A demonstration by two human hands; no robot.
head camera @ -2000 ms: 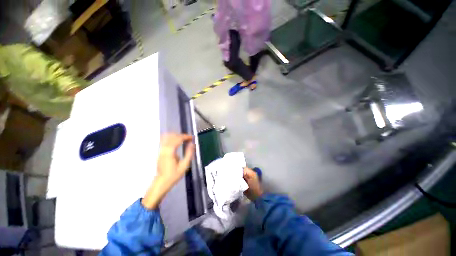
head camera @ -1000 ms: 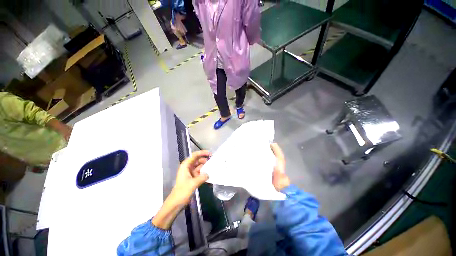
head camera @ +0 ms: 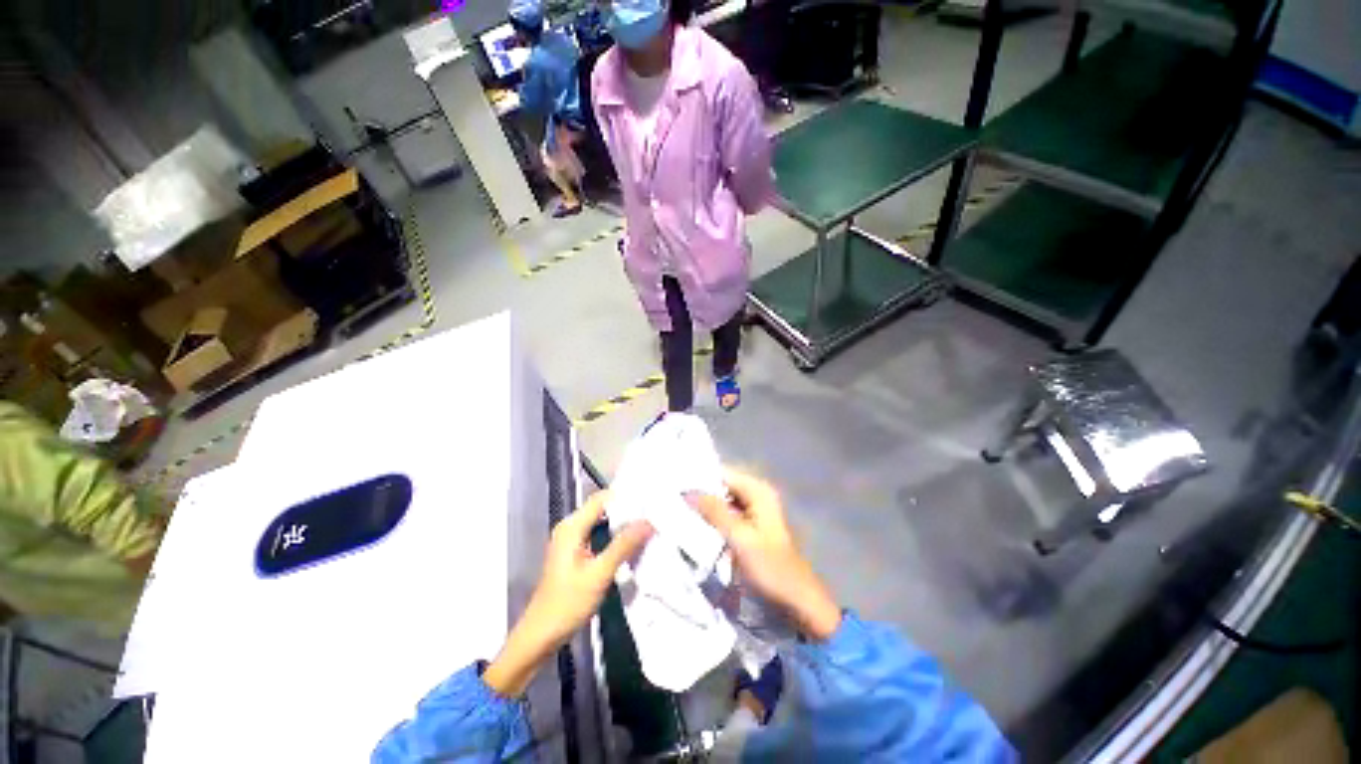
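Note:
A crumpled white cloth (head camera: 672, 560) is held in front of me, to the right of the housing. My left hand (head camera: 579, 575) grips its left side and my right hand (head camera: 758, 540) grips its right side, both bare, in blue sleeves. The large white inverter housing (head camera: 396, 642) is at the left, cut off by the lower edge. The dark rounded display panel (head camera: 333, 524) with a blue edge and a white logo is on its top face. Neither hand touches the top face.
A person in a pink smock (head camera: 690, 179) stands ahead. A yellow sleeve (head camera: 67, 515) is at the left edge. A green-topped cart (head camera: 866, 157), a foil-covered stool (head camera: 1117, 418) and an open cardboard box (head camera: 246, 306) stand around. A metal rail (head camera: 1209, 642) curves at lower right.
The cloth was held in my right hand, then spread between both hands; now it is bunched between them. My left hand has left the housing's side. The view has tilted up, and the person in pink shows more fully.

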